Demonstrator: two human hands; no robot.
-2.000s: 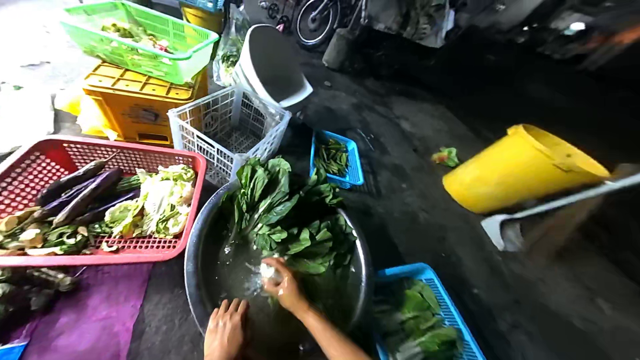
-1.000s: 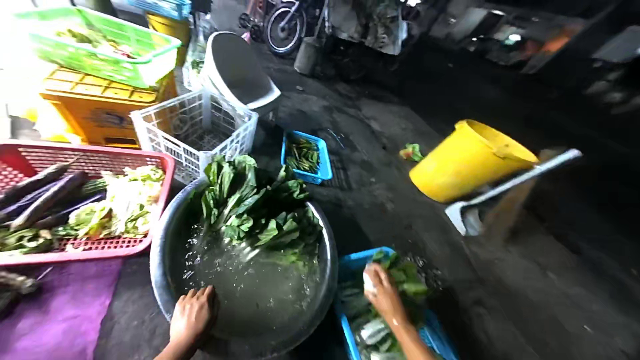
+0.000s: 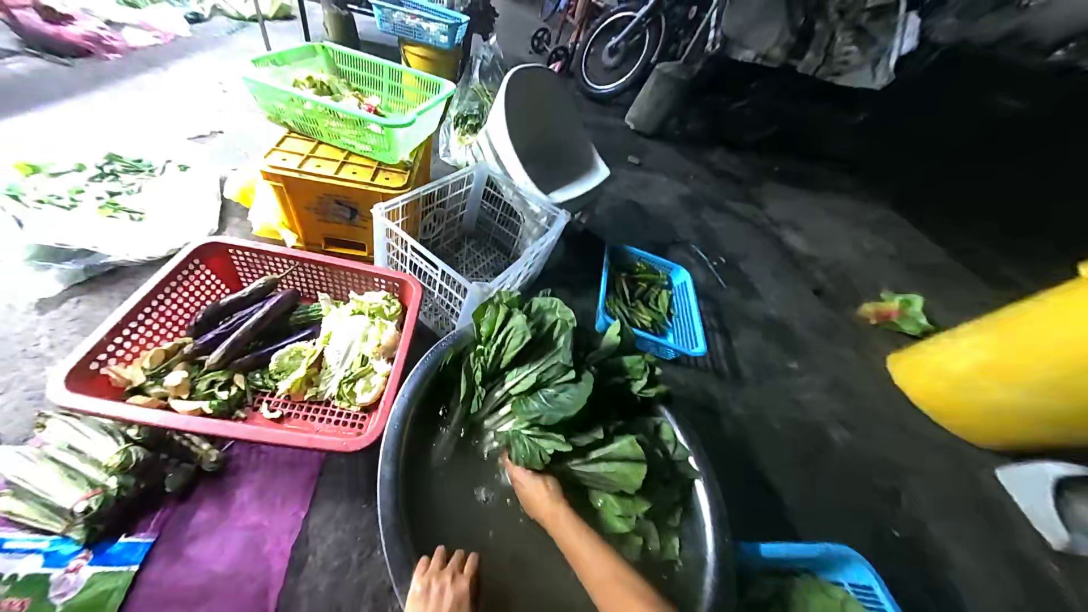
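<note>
A large round metal basin (image 3: 395, 476) holds murky water and bunches of leafy greens (image 3: 544, 374) heaped toward its far and right sides. My right hand (image 3: 535, 493) reaches over the water to the base of the greens; its fingertips are hidden under the leaves, so its hold cannot be made out. My left hand (image 3: 442, 582) rests at the near left part of the basin, fingers spread, with nothing in it. A blue basket (image 3: 816, 557) with more greens stands beside the basin at the lower right, partly cut off.
Left of the basin is a red basket (image 3: 229, 429) of eggplants and cabbage. Beyond stand a white crate (image 3: 425, 272), a green basket (image 3: 399, 127) on a yellow box (image 3: 323, 204), and a small blue basket (image 3: 680, 314) of green pods. A yellow bucket (image 3: 1003, 374) lies at the right.
My right hand has moved from the blue basket at the lower right back over the basin, to the greens there. My left hand stays at the basin's near left part.
</note>
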